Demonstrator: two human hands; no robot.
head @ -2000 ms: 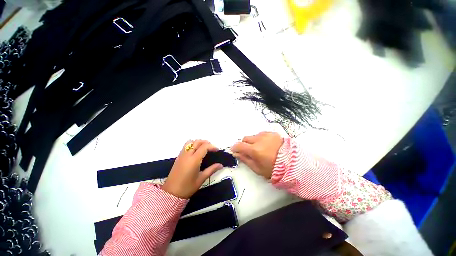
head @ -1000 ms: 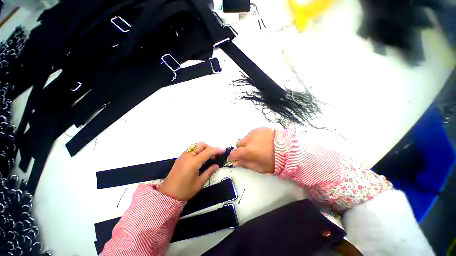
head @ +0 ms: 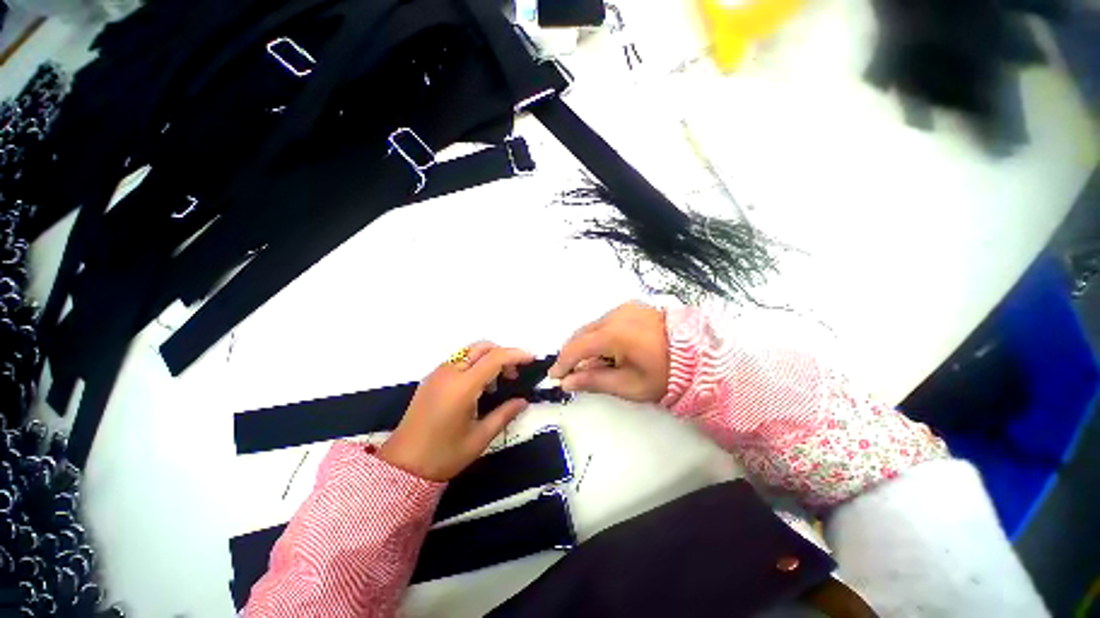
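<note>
A short black webbing strap (head: 326,418) lies across the table in front of me. My left hand (head: 456,407), with a gold ring, grips it near its right end between thumb and fingers. My right hand (head: 613,354) has its fingertips pinched at the strap's buckle end, with a small pale glint there. The buckle is mostly hidden by the fingers. Whether the right fingertips hold a tool or thread is too small to tell. Two more short straps with thin silver buckles lie nearer me, the upper one (head: 519,466) and the lower one (head: 501,535), partly under my left sleeve.
A large black strap pile (head: 326,133) with silver frames fills the upper left. A heap of ringed pieces (head: 36,507) lines the left edge. A frayed thread bundle (head: 712,256) lies beyond my right hand. A dark cloth (head: 676,561) with a round snap is lower right, a blue bin(?) (head: 1025,398) beyond.
My right hand has shifted slightly at the buckle end, its fingers turning over the strap. The strap end has tilted and dropped slightly. My left hand keeps its grip.
</note>
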